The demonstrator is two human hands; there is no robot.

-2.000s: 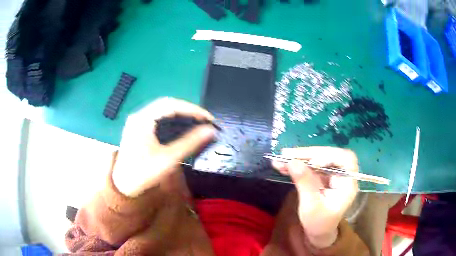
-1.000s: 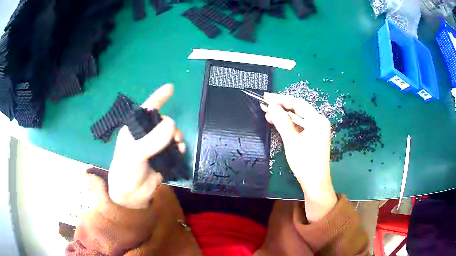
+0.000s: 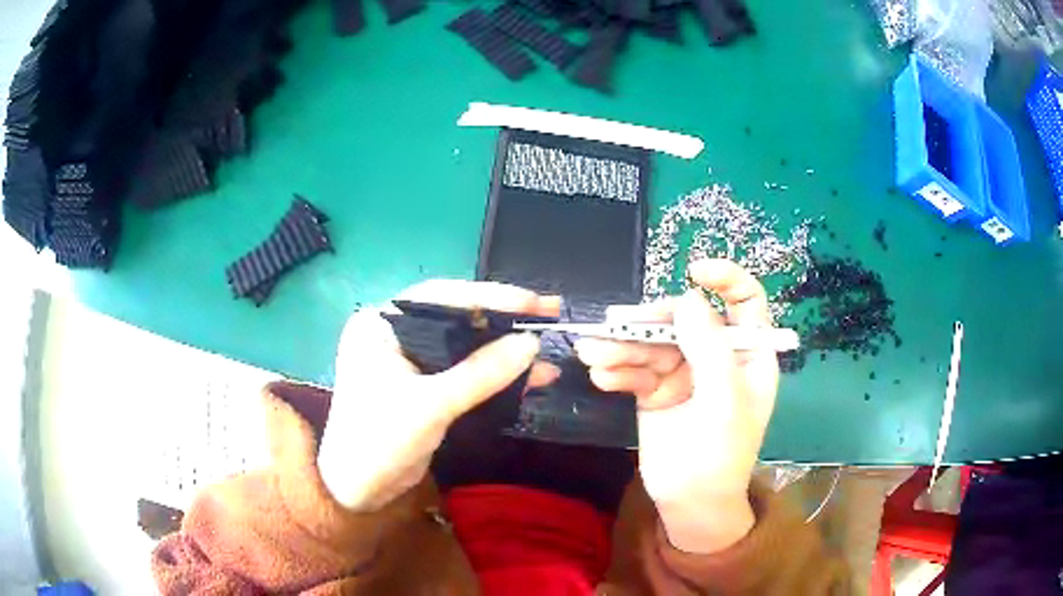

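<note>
My left hand (image 3: 408, 402) holds black ribbed strap pieces (image 3: 429, 338) over the near left part of the black tray. My right hand (image 3: 699, 396) holds silver tweezers (image 3: 653, 334) with holes along the handle, pointing left. The tweezer tips meet the end of the held pieces by my left fingertips; whether they grip a small part is too small to tell. The black tray (image 3: 562, 239) has rows of small metal inserts (image 3: 571, 172) at its far end. Its near part is partly hidden by both hands.
A small strap stack (image 3: 277, 253) lies left of the tray, a large black strap heap (image 3: 140, 105) at far left. A white strip (image 3: 583, 128) lies beyond the tray. Silver inserts (image 3: 717, 227) and small black parts (image 3: 845, 309) lie right. Blue bins (image 3: 962, 151) stand at the far right.
My left hand has moved right with its strap pieces to the tray. My right hand has brought the tweezers from the insert rows down to them. The left stack now lies uncovered.
</note>
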